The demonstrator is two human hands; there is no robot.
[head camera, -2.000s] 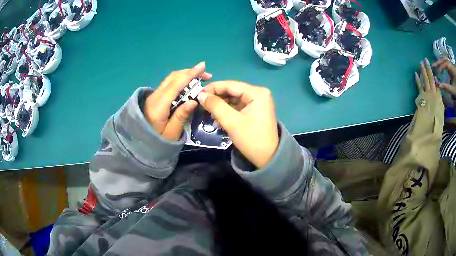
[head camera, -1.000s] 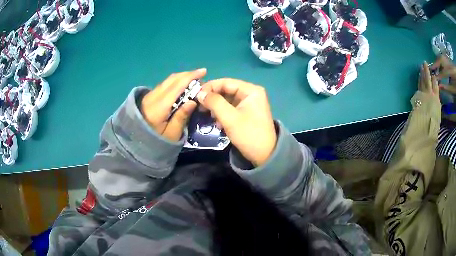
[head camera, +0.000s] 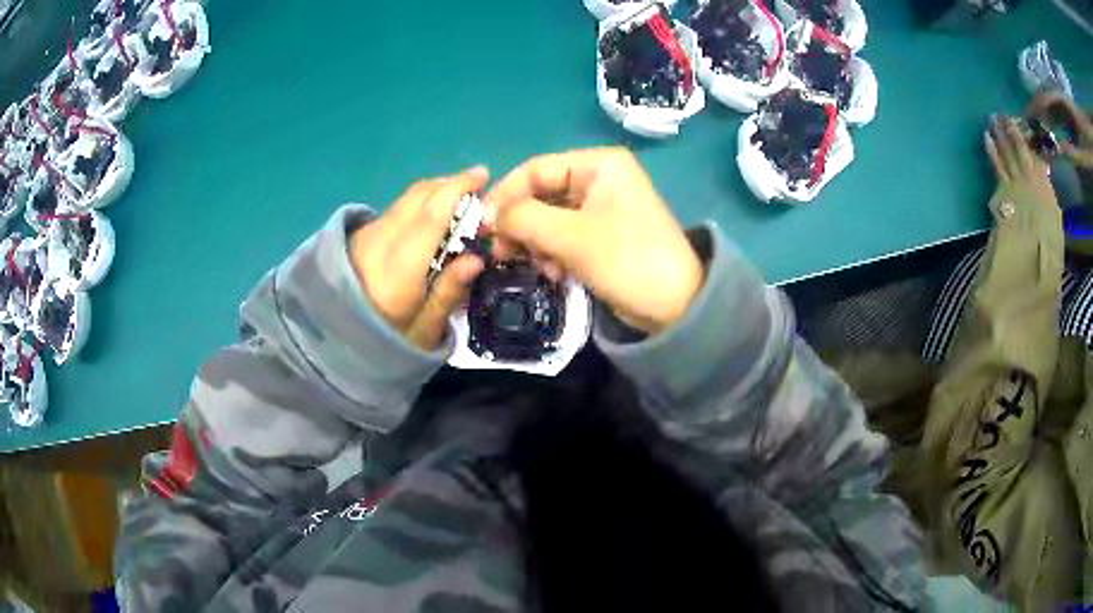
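A white housing (head camera: 571, 329) with a dark inside and a squarish dark centre lies at the bench's front edge, just below my hands. My left hand (head camera: 414, 258) grips a small circuit board (head camera: 458, 235) on edge between thumb and fingers, tilted above the housing's left side. My right hand (head camera: 599, 234) has its thumb and index finger pinched together at the board's upper right edge. What they pinch is hidden by the fingertips; a wire connector cannot be made out. The right hand's lower fingers are over the housing's upper rim.
Partly assembled units with red wires stand in a group at the upper right (head camera: 796, 144) and in another along the left (head camera: 90, 162) of the green bench (head camera: 324, 120). At far right, a neighbouring person's hands (head camera: 1026, 150) hold a small dark part near a white piece (head camera: 1044, 68).
The view has shifted slightly. More of the housing and its squarish dark centre now shows below my hands. My right hand is a little higher and further right; my left hand still holds the board.
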